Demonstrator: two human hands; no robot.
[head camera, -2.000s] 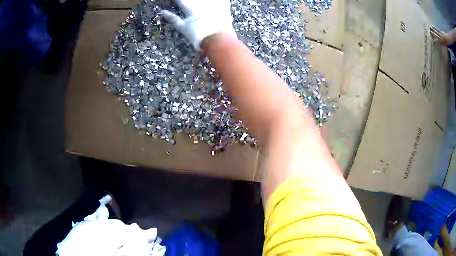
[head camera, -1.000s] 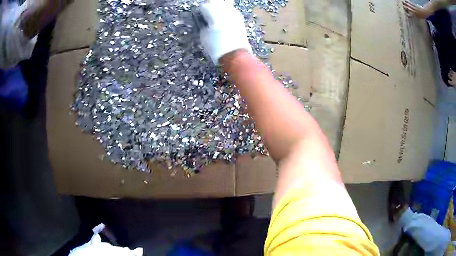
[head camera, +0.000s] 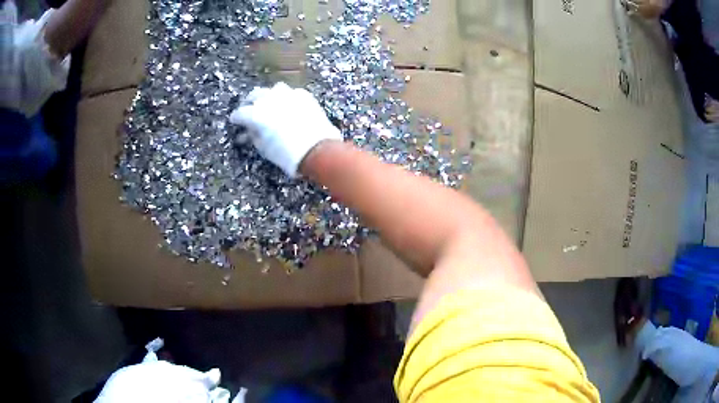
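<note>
A wide layer of small shiny metal parts (head camera: 189, 165) lies on brown cardboard (head camera: 260, 290). My right hand (head camera: 285, 127), in a white glove, reaches in from the lower right and rests on the middle of the parts. Its fingers are bent down into them, and the fingertips and anything under them are hidden. A bare patch of cardboard shows just beyond the hand. No left hand can be made out. A crumpled white fabric (head camera: 162, 384) is cut off by the bottom edge at the left.
A second printed cardboard sheet (head camera: 587, 189) lies at the right, past a stained board strip (head camera: 495, 142). One person's forearm (head camera: 75, 24) is at the upper left, and another's hand (head camera: 646, 8) is at the upper right. A blue crate (head camera: 684, 291) stands at the lower right.
My right hand has moved from the upper part of the heap down and left towards me. A bare patch has opened in the parts. The view has shifted too.
</note>
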